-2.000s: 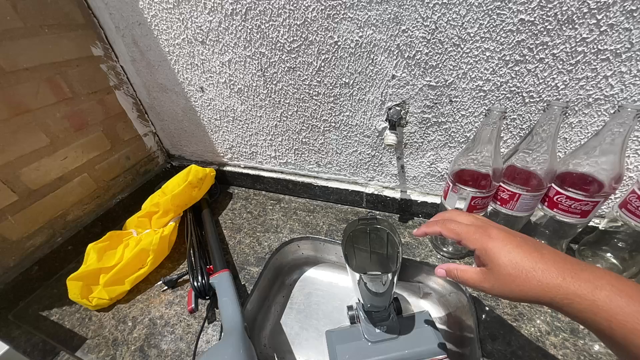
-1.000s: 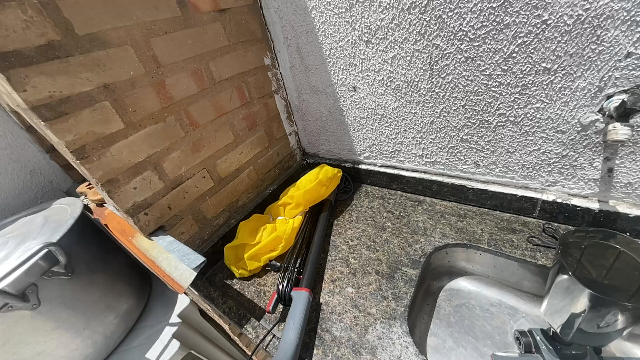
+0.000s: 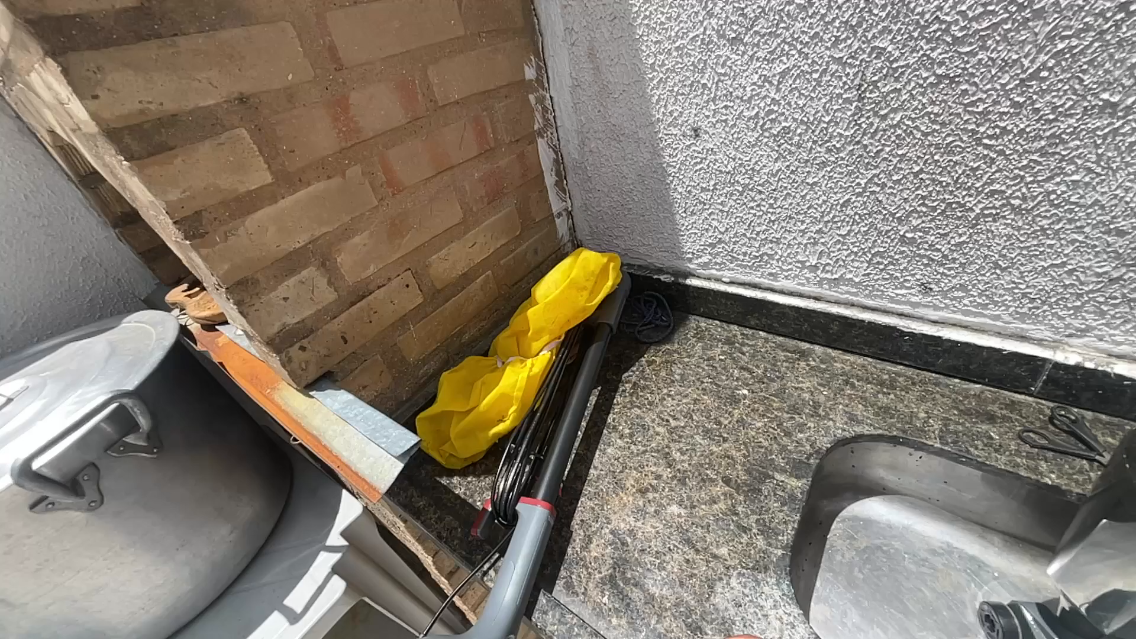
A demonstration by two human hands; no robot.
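Observation:
Neither hand shows clearly; only a tiny skin-coloured sliver sits at the bottom edge, and I cannot tell which hand it belongs to. A yellow cloth or plastic bundle [image 3: 486, 404], pinched in at its middle, lies in the counter corner against the brick wall. Beside it a grey and dark pole-like handle [image 3: 572, 413] with red trim leans into the corner, with a black cord [image 3: 524, 470] looped along it. At lower right is a stainless steel sink basin [image 3: 923, 550], with part of a grey appliance [image 3: 1021, 619] in it.
Scissors [image 3: 1065, 435] lie behind the sink on the granite counter [image 3: 701, 426]. Dark cord or string [image 3: 649, 316] is coiled in the corner. A large aluminium pot [image 3: 151, 506] stands at left on a white plastic surface [image 3: 293, 550], beside a rusty metal strip [image 3: 293, 417].
The view has swung left, so the glass bottles and the wall tap are out of frame. The hand seen over the sink two seconds ago has left that place.

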